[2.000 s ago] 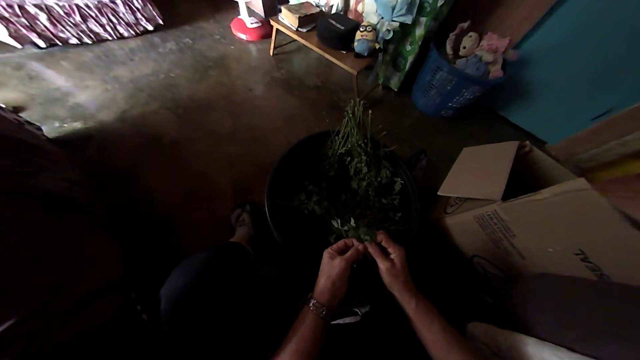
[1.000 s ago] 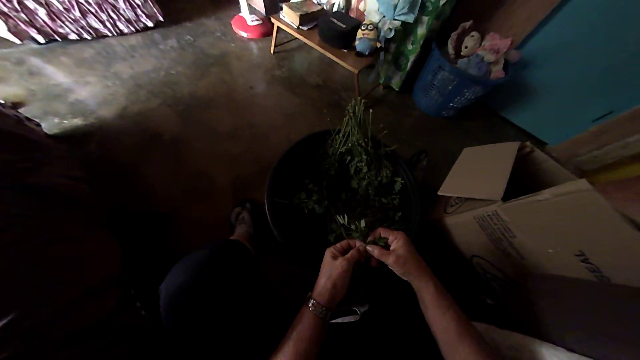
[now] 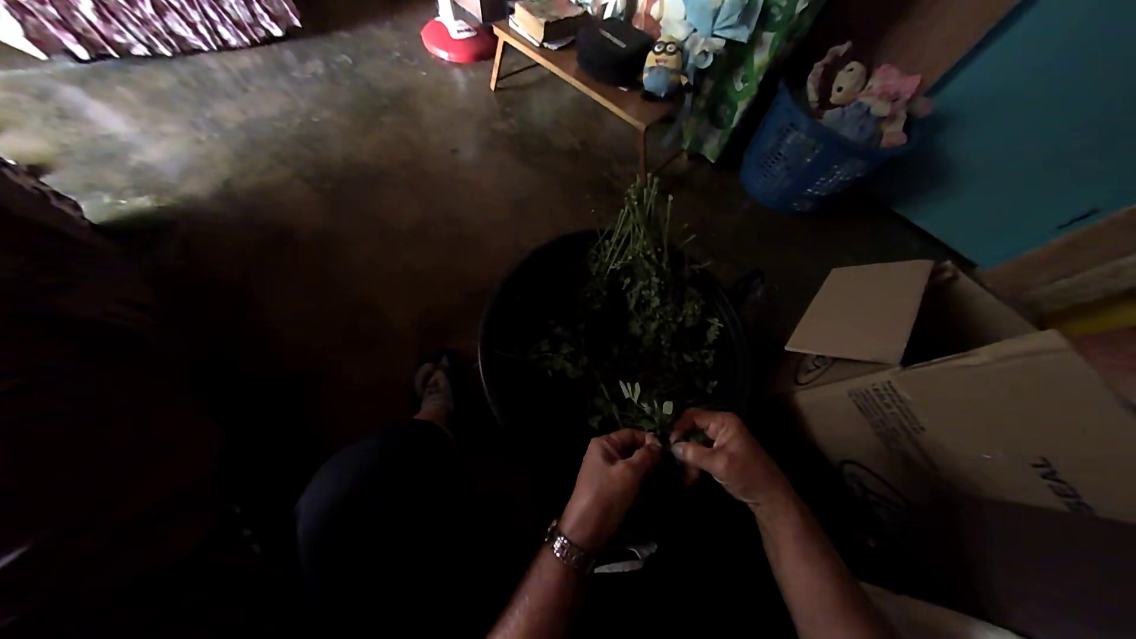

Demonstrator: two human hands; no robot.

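A round black tub stands on the floor in front of me, holding a heap of green leafy stems whose bare ends stick up past its far rim. Over the tub's near side, my left hand, with a metal watch on the wrist, pinches a small leafy sprig between thumb and fingers. My right hand is close beside it, its thumb and fingers closed on green leaves of the same kind. Shadow hides the near part of the tub.
An opened cardboard box stands at the right. Beyond it, a blue plastic basket holds soft dolls. A low wooden table carries books, a black cap and a plush toy. My sandalled foot is left of the tub.
Between the two earlier frames my right hand turned and came in against the left; now the two hands are slightly apart. The heap in the tub looks the same.
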